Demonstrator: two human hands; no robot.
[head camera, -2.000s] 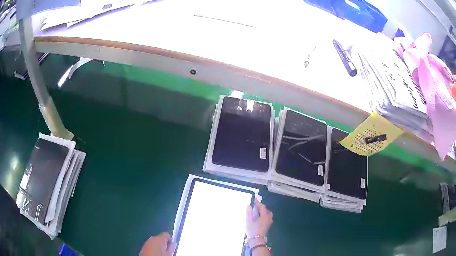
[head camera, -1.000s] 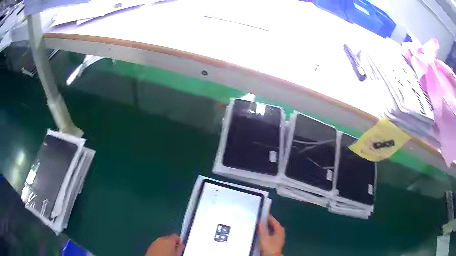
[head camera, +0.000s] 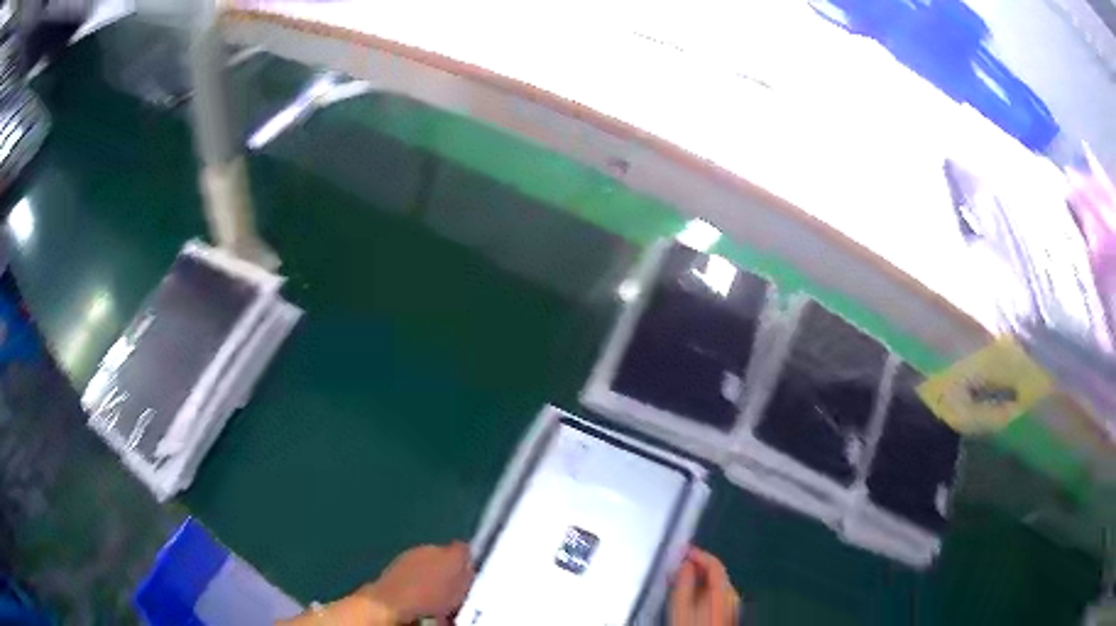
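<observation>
A lit tablet (head camera: 600, 508) with a white screen, a small dark block at its middle and a dark border lies in a white sleeve at the bottom centre, its lower end cut off by the picture's edge. My left hand (head camera: 426, 580) holds its left edge. My right hand (head camera: 703, 589) holds its right edge, partly cut off below. Three tablet stacks with black tops stand side by side behind it: one on the left (head camera: 688, 349), one in the middle (head camera: 818, 394), one on the right (head camera: 912, 455). The view is blurred.
Another tablet stack (head camera: 184, 355) stands at the left of the green bench (head camera: 367, 355). A raised white shelf (head camera: 587, 61) runs along the back, with a post (head camera: 224, 184), papers (head camera: 1022, 245) and a hanging yellow card (head camera: 989, 389). Blue bins (head camera: 202, 581) show at lower left.
The view has turned left and tilted, so the bench things sit further right. The screen went from plain glowing white to showing a dark block. Both hands still hold the tablet's sides.
</observation>
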